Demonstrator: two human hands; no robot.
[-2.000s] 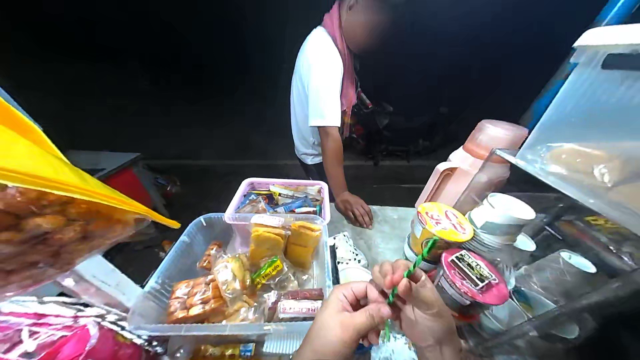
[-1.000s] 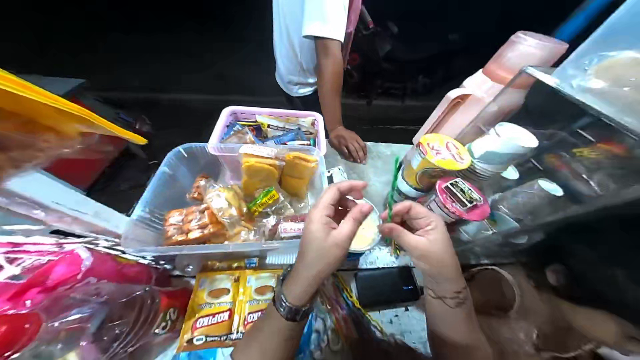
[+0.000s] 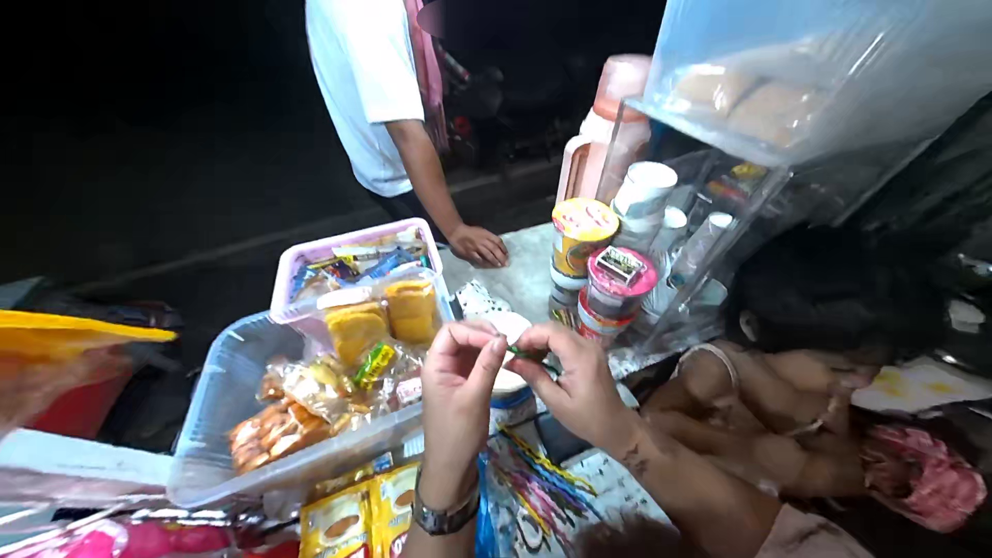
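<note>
My left hand [image 3: 465,364] and my right hand [image 3: 566,372] meet at the middle of the view, fingertips pinching a thin green strand [image 3: 515,351] between them. My left wrist wears a dark watch [image 3: 446,511]. Behind and below the fingers is a round container [image 3: 509,380], partly hidden. Under my forearms lies a bundle of colourful braided cords [image 3: 542,488]. Yellow coffee sachets [image 3: 341,523] are left of my left wrist. Just past my right hand stand a yellow-lidded cup [image 3: 585,221] and a pink-lidded cup [image 3: 622,271].
A clear plastic bin [image 3: 225,372] of packaged bread and a pink basket [image 3: 283,275] of sachets stand at left. Across the counter [image 3: 535,256], a person's hand [image 3: 479,245] rests. Paper cups [image 3: 649,182], a pink jug [image 3: 608,139] and a clear case are at right. Another person is at lower right.
My hands have come closer together than one second ago. The green strand, a longer twisted length two seconds ago, now shows only in part between my fingers. The view has shifted.
</note>
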